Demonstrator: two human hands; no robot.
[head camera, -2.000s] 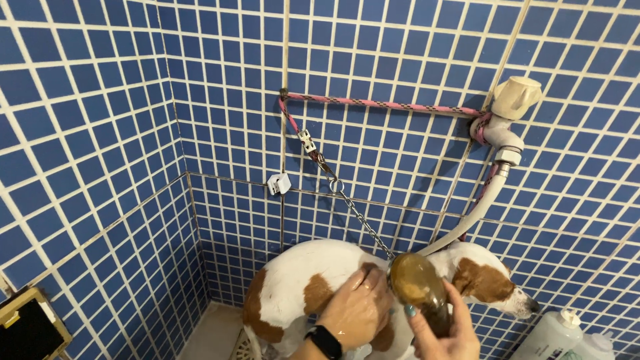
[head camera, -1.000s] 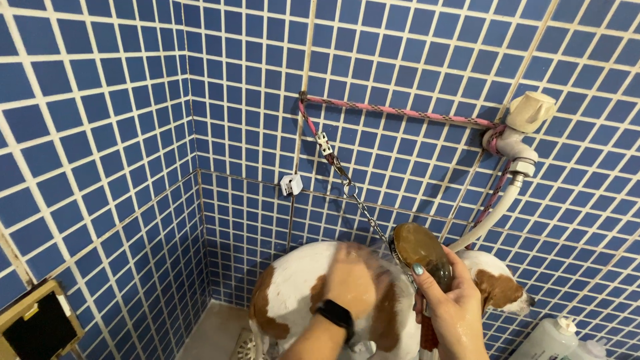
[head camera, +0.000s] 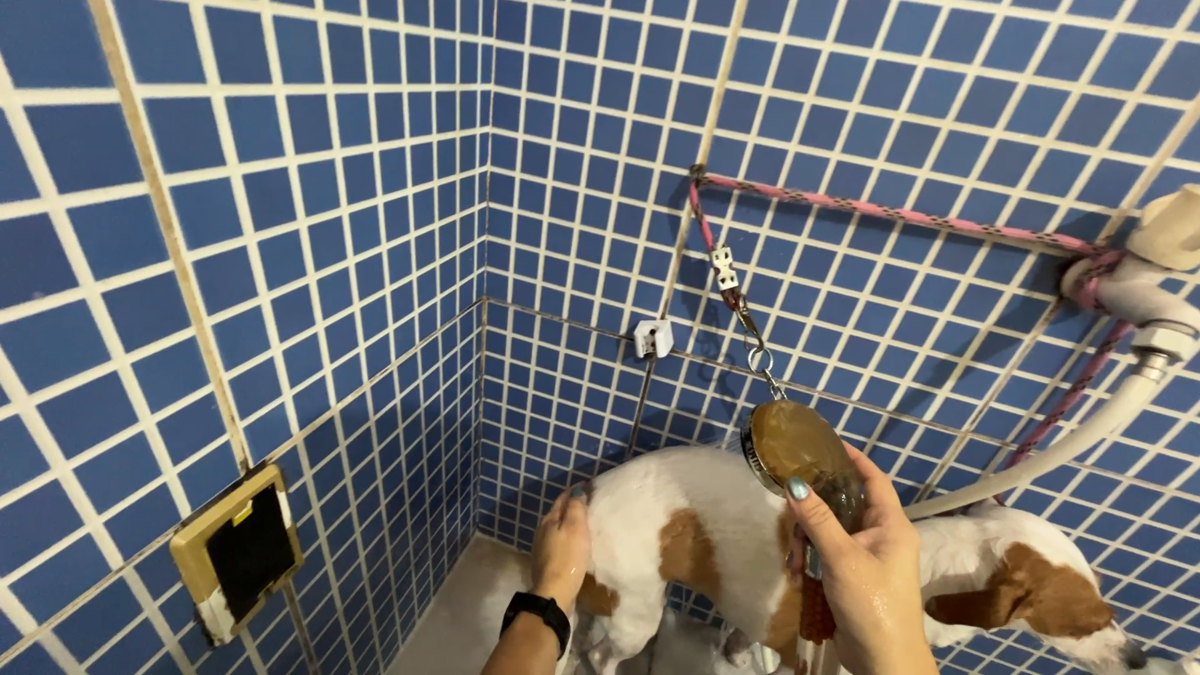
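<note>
A wet white-and-brown dog (head camera: 731, 525) stands side-on beside the tiled wall, its head at the lower right. My left hand (head camera: 562, 544), with a black watch (head camera: 536, 619) on the wrist, lies against the dog's rump; nothing shows held in it. My right hand (head camera: 858, 553) grips a translucent brownish shower head (head camera: 797, 445) above the dog's back, its sprayer face turned left towards the back. A metal chain (head camera: 771, 380) hangs from a clip on a pink rope (head camera: 891, 214) and passes behind the shower head.
The rope is tied round a white pipe fitting (head camera: 1134, 291) at the right, from which a pale hose (head camera: 1059, 469) curves down. A small white wall bracket (head camera: 653, 339) sits above the dog. At the lower left, a yellowish frame with a dark panel (head camera: 239, 553) is fixed to the blue tiled wall.
My left hand has moved left along the dog, from its back to the rump. The shower head stays in my right hand. The view has shifted left.
</note>
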